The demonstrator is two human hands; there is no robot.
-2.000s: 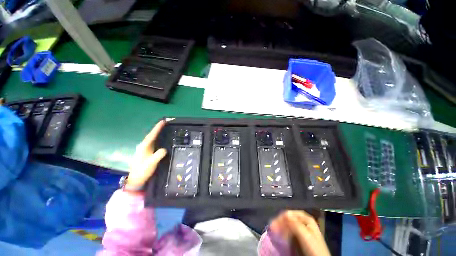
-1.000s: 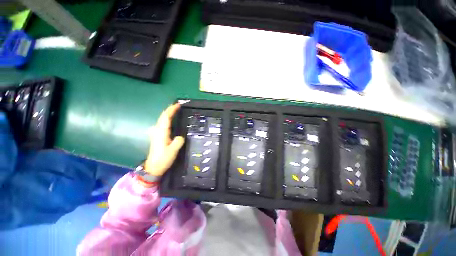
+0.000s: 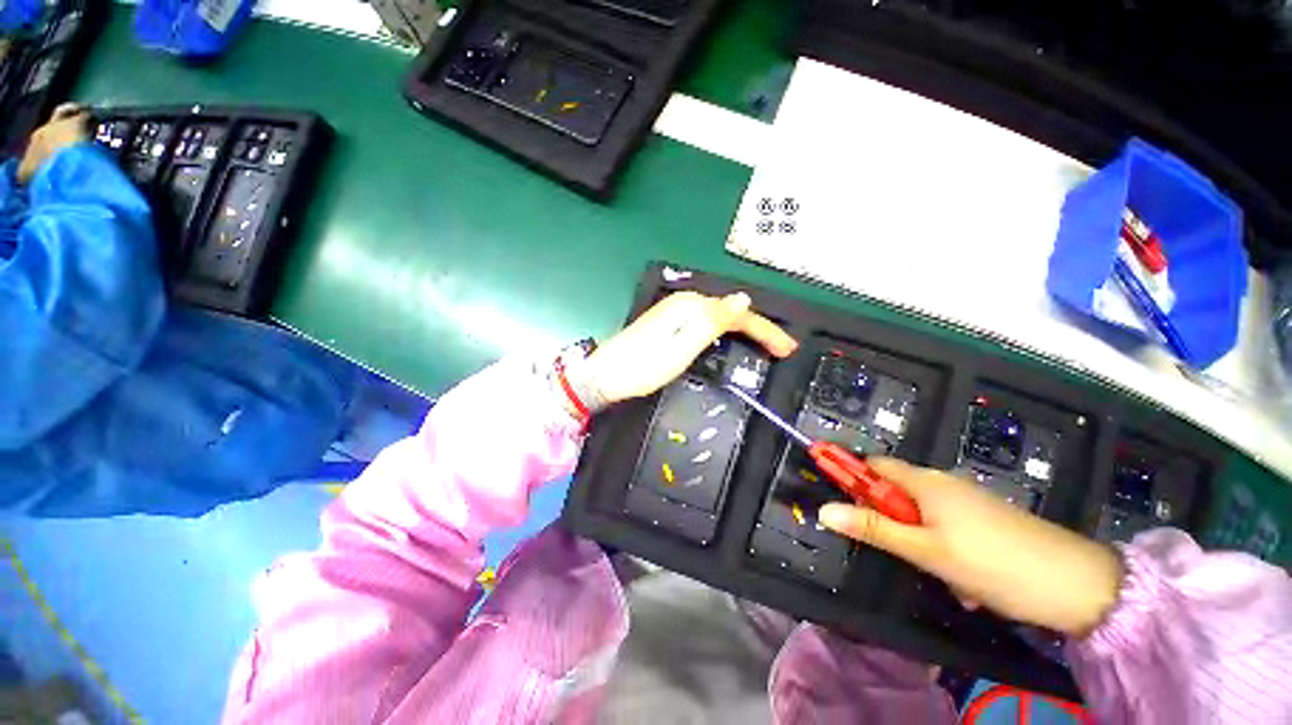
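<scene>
A black foam tray [image 3: 602,489] with four pockets lies tilted in front of me, a dark phone housing in each. My right hand [image 3: 971,545] holds a red-handled screwdriver [image 3: 864,482] with its thin shaft pointing up and left. The tip is at the upper part of the leftmost housing [image 3: 686,453], by a small white label. My left hand [image 3: 673,347] lies over the top of that housing with its fingers spread. It hides part of the camera area, and whether its fingertips hold a small part cannot be told.
A blue bin [image 3: 1155,255] with a red and a blue pen stands on a white board [image 3: 879,184] behind the tray. Another foam tray [image 3: 595,163] lies at the back. At left, a coworker in a blue smock [image 3: 85,269] has a hand at a further tray [image 3: 269,213].
My right hand, out of view a second ago, has come over the tray with the screwdriver. My left hand has moved from the tray's left edge onto the leftmost housing. The view has turned.
</scene>
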